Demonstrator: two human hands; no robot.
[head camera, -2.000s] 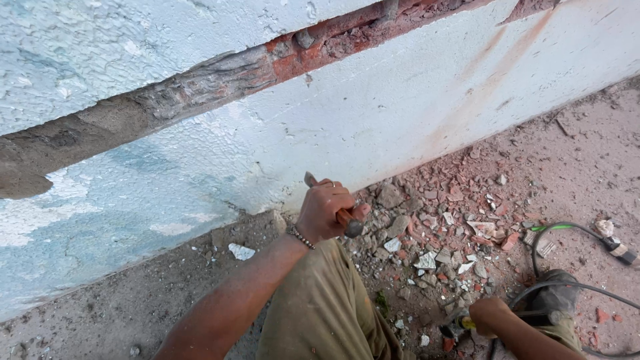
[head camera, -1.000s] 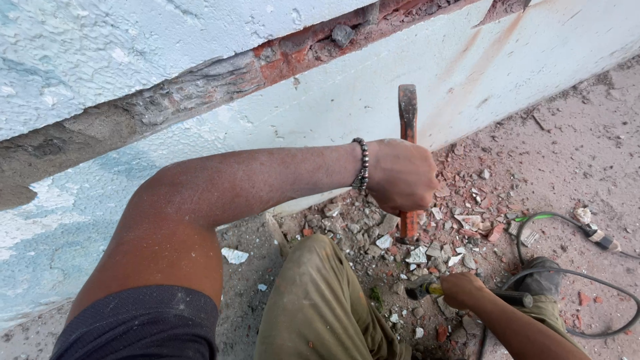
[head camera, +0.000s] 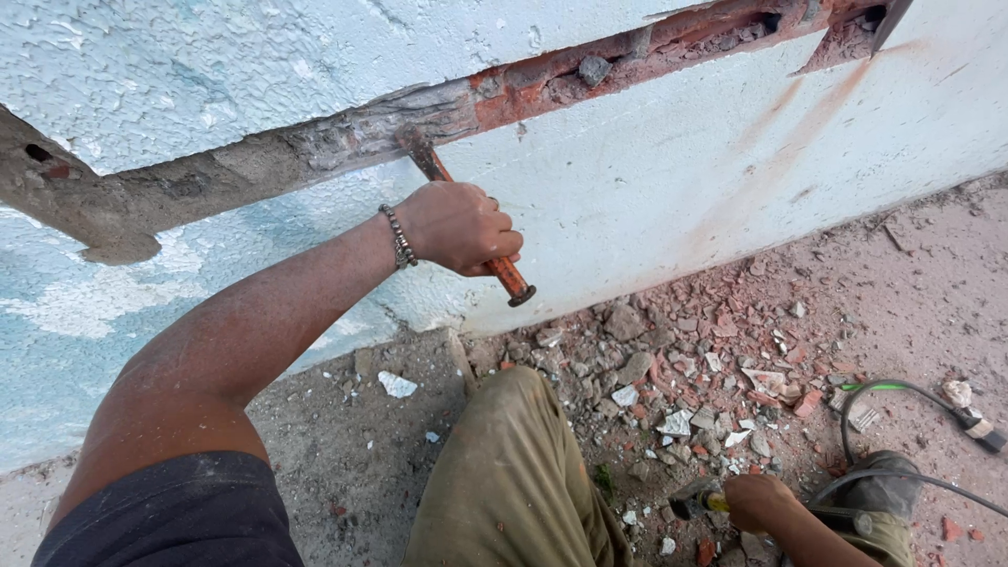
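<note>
My left hand (head camera: 461, 227) is closed around an orange cold chisel (head camera: 508, 277). The chisel's dark blade end touches the lower edge of the channel (head camera: 268, 165) cut in the painted wall (head camera: 583, 189); its flared struck end points down and right. My right hand (head camera: 760, 502), low over the ground, grips a hammer (head camera: 693, 499) with a yellow and black handle, its head to the left of my fingers. Grey mortar shows in the channel's left part, red brick in its right part, where a loose grey chunk (head camera: 594, 70) lies.
Broken brick and plaster rubble (head camera: 677, 378) lies along the wall's foot. A dark cable (head camera: 906, 475) with a connector (head camera: 984, 429) runs over the ground and past my boot (head camera: 880, 484) at the right. My bent knee (head camera: 512, 402) is below the chisel.
My left hand has moved up and left with the chisel, whose blade end now meets the channel; one second ago it stood upright before the wall. My right hand stays low with the hammer.
</note>
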